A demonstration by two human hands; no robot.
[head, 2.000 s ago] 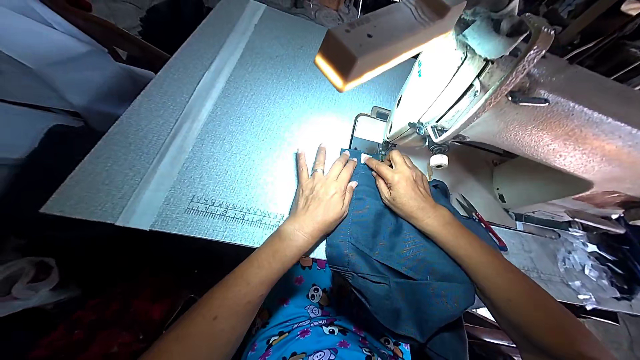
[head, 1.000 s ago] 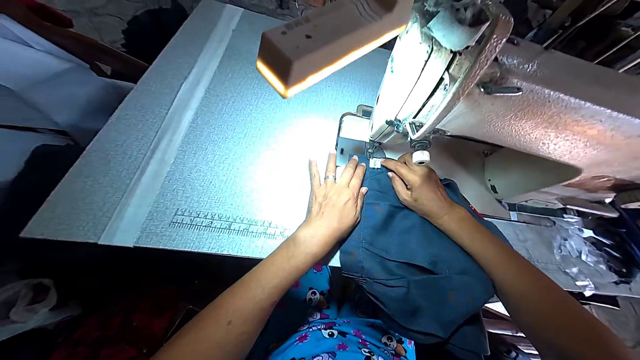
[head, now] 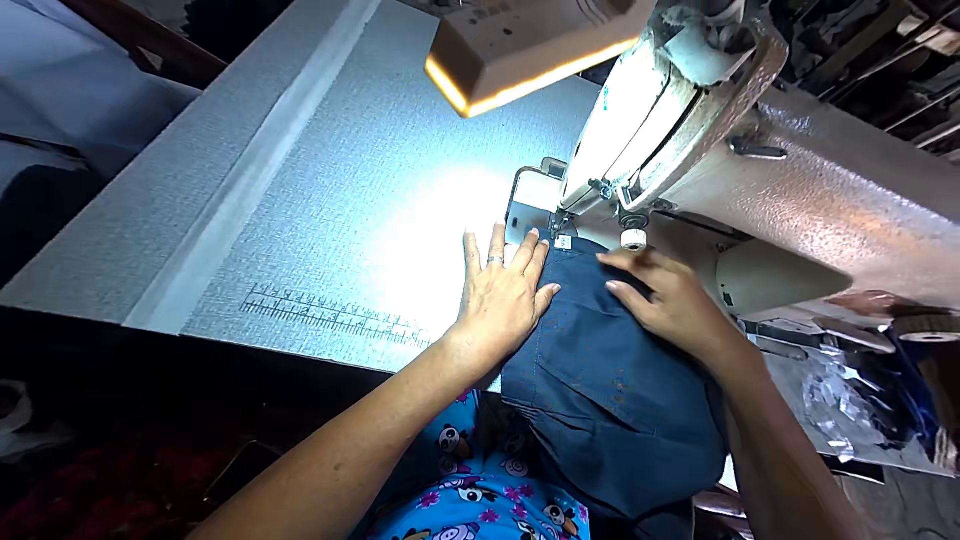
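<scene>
A dark blue garment (head: 600, 375) lies at the front of the sewing machine (head: 810, 165) and hangs over the table edge toward my lap. Its top edge is at the presser foot (head: 558, 223), beside a small white label (head: 563, 242) that bears writing. My left hand (head: 501, 296) rests flat with fingers spread, its thumb and nearest fingertips on the garment's left edge, the others on the table. Right of the label, my right hand (head: 664, 296) hovers at or just over the cloth, thumb and index finger apart, with nothing visible between them.
The grey worktable (head: 337, 172) has a printed ruler scale (head: 337, 315) near its front edge. A lit lamp (head: 525, 52) hangs over it. Clear plastic scraps (head: 840, 397) lie at the right. Pale cloth (head: 75, 82) is beyond the table's left side.
My right thumb and fingers have moved away from the white label, where they were pressing a second ago. My left hand stays at the garment's left edge.
</scene>
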